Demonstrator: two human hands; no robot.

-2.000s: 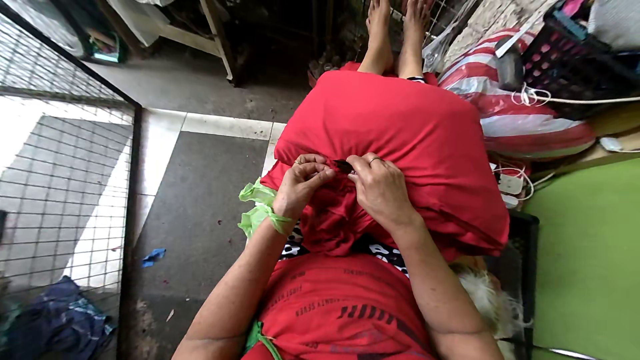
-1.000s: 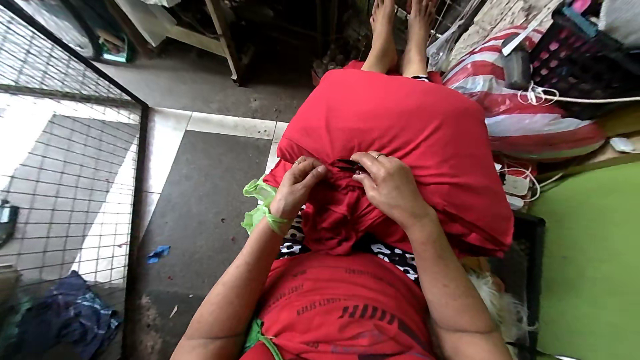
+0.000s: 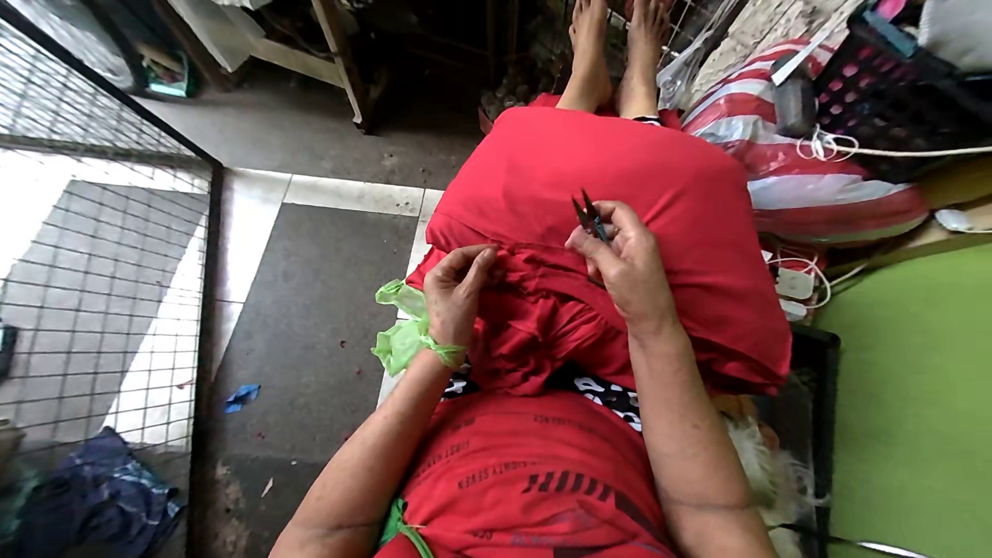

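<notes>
A large piece of red fabric [image 3: 597,163] covers a cushion-like bulk across my lap, with a bunched, gathered part near my belly. My left hand [image 3: 459,291] pinches the edge of the gathers between thumb and fingers. A light green plastic bag [image 3: 403,329] is tied around that wrist. Held up just above the cloth, my right hand [image 3: 620,248] grips small thread snips [image 3: 590,215], their two pointed blades apart and aimed away from me.
A black wire-mesh panel [image 3: 209,310] stands at the left, with dark blue cloth [image 3: 101,488] behind it. On the right are a red-and-white striped sack [image 3: 821,186], a dark plastic basket [image 3: 891,93], white cables [image 3: 907,153] and a green surface [image 3: 922,387]. A blue scrap [image 3: 242,397] lies on the floor.
My right hand has lifted off the gathers, moving away from my left hand, and the snips now show plainly in it. My left hand stays at the cloth's edge.
</notes>
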